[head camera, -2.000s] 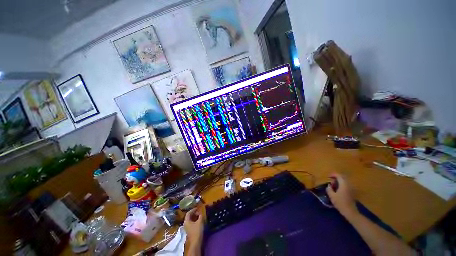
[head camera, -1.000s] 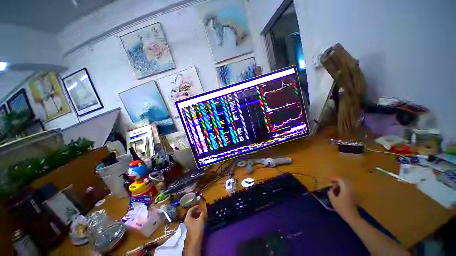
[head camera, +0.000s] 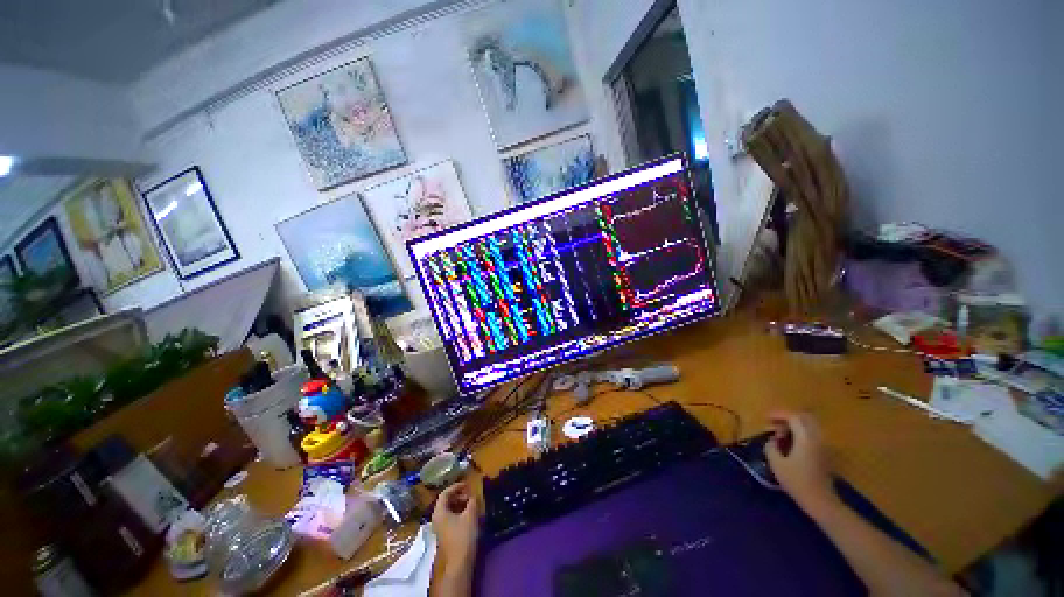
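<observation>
The monitor (head camera: 566, 274) shows a black window with coloured columns and line charts. The long black keyboard (head camera: 601, 466) lies below it, at the upper edge of the purple desk mat (head camera: 525, 560). My left hand (head camera: 456, 513) rests at the keyboard's left end, fingers loosely curled and apart, with nothing visible in it. My right hand (head camera: 798, 457) is at the mat's upper right, fingers bent, beside a small dark object (head camera: 753, 462), possibly a mouse. Its grip cannot be told. A flat dark shape (head camera: 613, 569) shows on the mat at the bottom edge.
A white device (head camera: 538, 434) and disc (head camera: 578, 428) lie behind the keyboard. A green-rimmed cup (head camera: 441, 470), white paper (head camera: 406, 569), toy figure (head camera: 323, 422), pen bucket (head camera: 268, 414) and clear container (head camera: 254, 553) stand left. A small dark box (head camera: 814, 339), driftwood (head camera: 805, 210) and papers (head camera: 1021, 441) are right.
The camera view has shifted slightly. Both hands stay in nearly the same places beside the keyboard and at the right of the mat.
</observation>
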